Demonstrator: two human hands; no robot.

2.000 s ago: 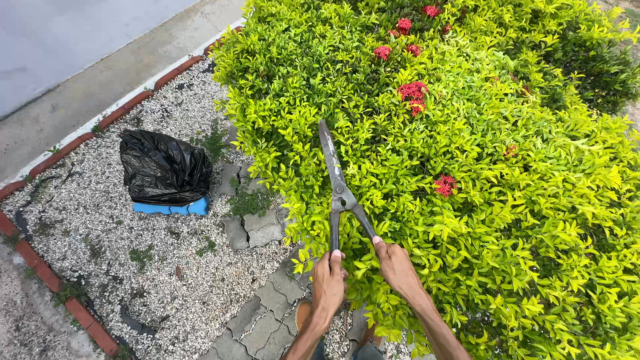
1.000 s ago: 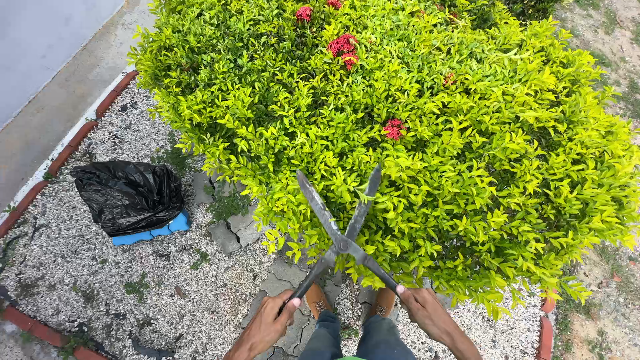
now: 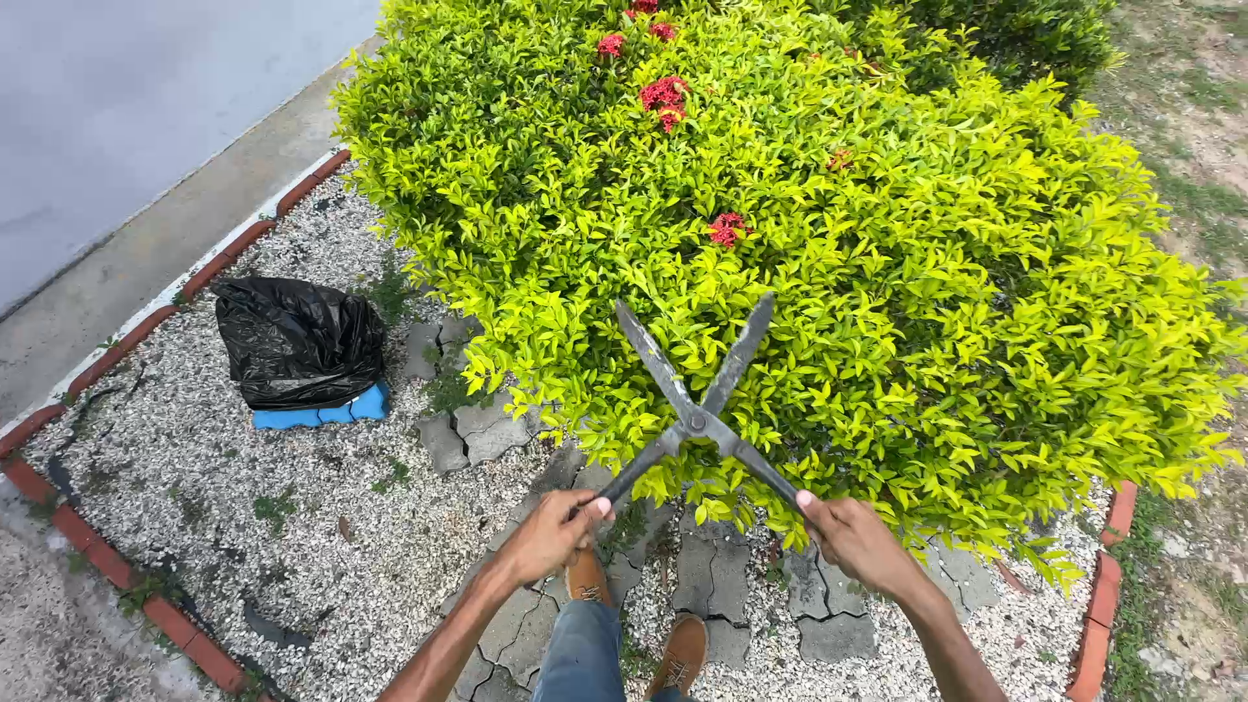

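Hedge shears point(image 3: 698, 419) with worn metal blades lie over the near edge of a yellow-green leafy bush point(image 3: 907, 283), blades spread in a V that points away from me. My left hand point(image 3: 551, 534) is closed around the left handle, and my right hand point(image 3: 856, 538) grips the right one, both thumbs along the handles. Red flower clusters point(image 3: 727, 229) stand among the leaves beyond the blade tips.
A black plastic bag point(image 3: 297, 341) sits on a blue piece point(image 3: 327, 409) on white gravel at left. Red brick edging point(image 3: 97, 551) borders the gravel. Grey pavers point(image 3: 712, 575) and my brown shoes point(image 3: 681, 651) are below. A wall point(image 3: 146, 88) rises at upper left.
Two seconds ago the shears' blades were together and my hands close to each other; the blades then spread apart. The view has shifted noticeably between frames.
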